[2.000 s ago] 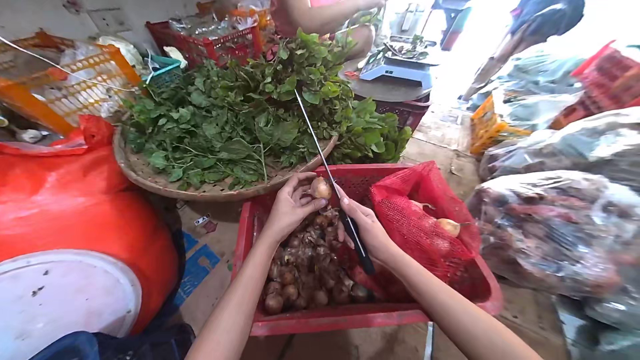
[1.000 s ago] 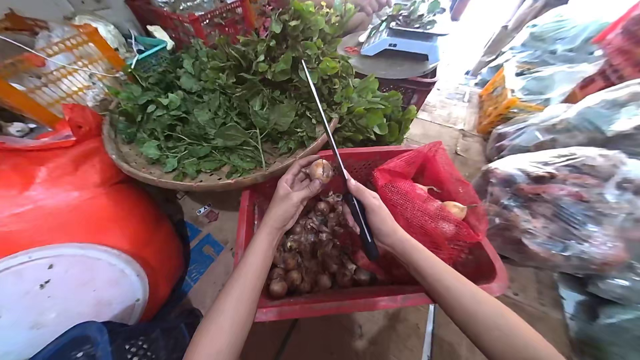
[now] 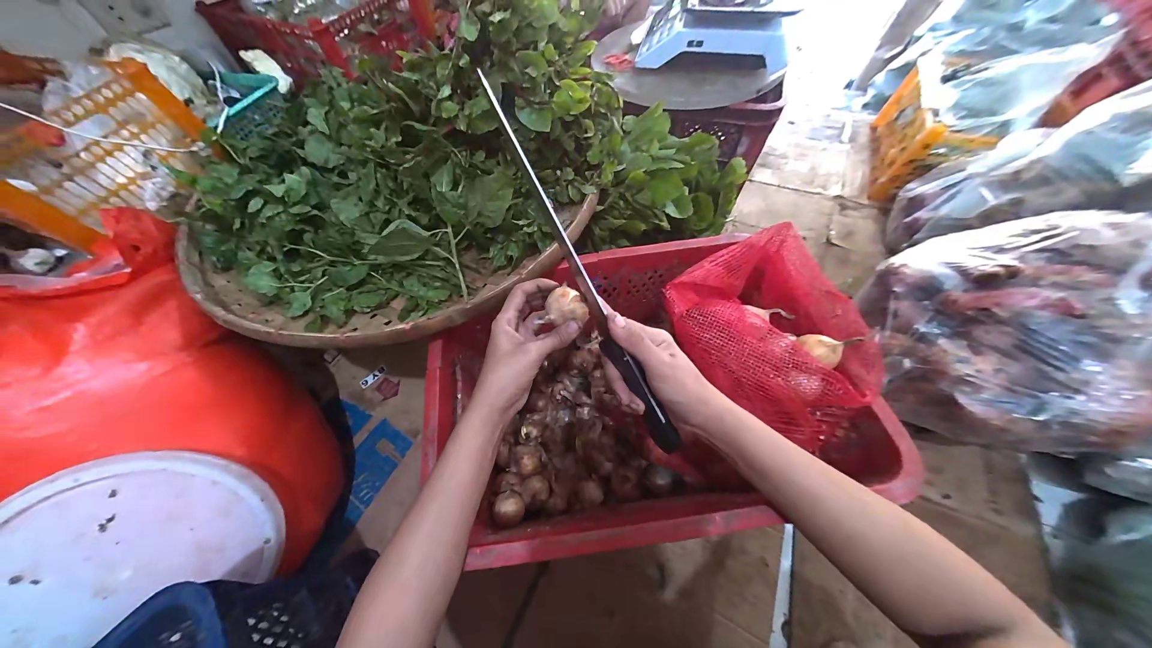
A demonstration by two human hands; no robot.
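Note:
My left hand holds an onion between thumb and fingers, above a red plastic crate. A long knife with a black handle is gripped in my right hand; its blade slants up and left, passing close beside the onion. Below both hands lies a heap of small brown onions in the crate. Right of the knife, a red mesh bag rests in the crate, its mouth open. A larger pale onion with a stem shows at that bag.
A round woven tray heaped with leafy greens stands behind the crate. A blue scale is at the back. Filled clear plastic bags lie to the right. On the left are a red plastic bag and a white round lid.
The onion in my left hand has turned a little against the blade. The view has dipped slightly. Both hands keep their hold.

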